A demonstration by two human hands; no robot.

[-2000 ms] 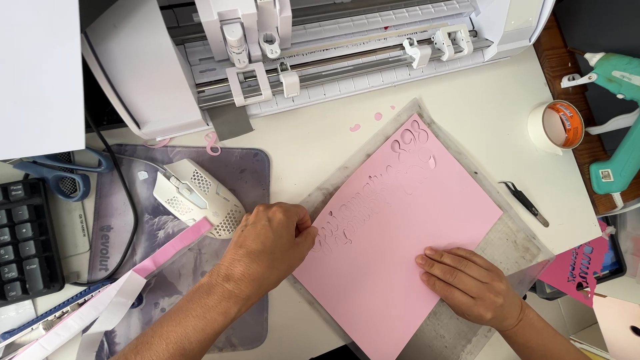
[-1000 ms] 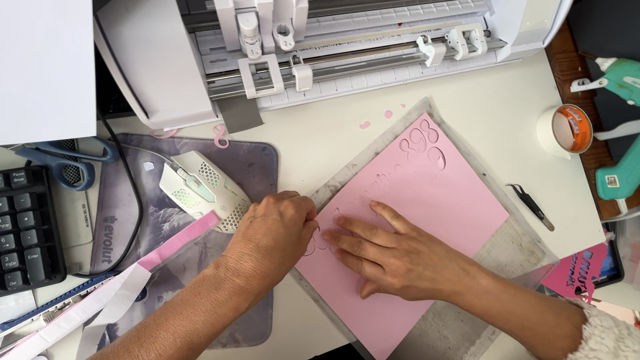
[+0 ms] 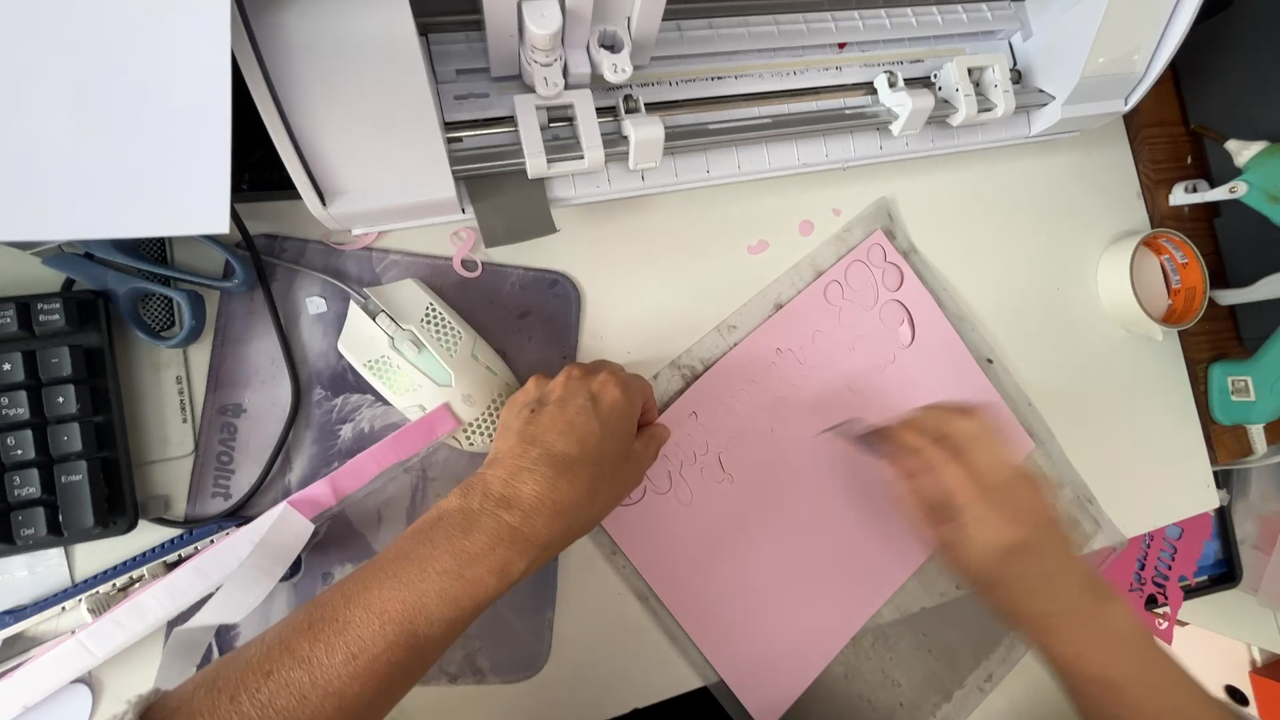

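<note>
A pink cardstock sheet [image 3: 780,560] with cut lettering and numerals lies tilted on a worn translucent cutting mat [image 3: 920,650]. My left hand [image 3: 580,450] is curled at the sheet's left corner, its fingertips over the edge of the cut letters; whether it pinches the paper is hidden. Blurred by motion, my right hand [image 3: 960,480] is over the right part of the sheet, holding dark pointed tweezers [image 3: 862,434] whose tips point left above the paper. Small pink scraps [image 3: 806,228] lie beyond the mat's upper edge.
A white cutting machine [image 3: 760,130] stands at the back. To the left are a white computer mouse [image 3: 425,355] on a mouse pad [image 3: 500,590], a keyboard [image 3: 60,430] and blue-handled scissors [image 3: 150,285]. A tape roll [image 3: 1155,280] and green glue gun [image 3: 1245,390] are at right.
My right hand has lifted off the sheet and moved right, now holding the tweezers, which lay on the table right of the mat before. My left hand remains at the sheet's left corner.
</note>
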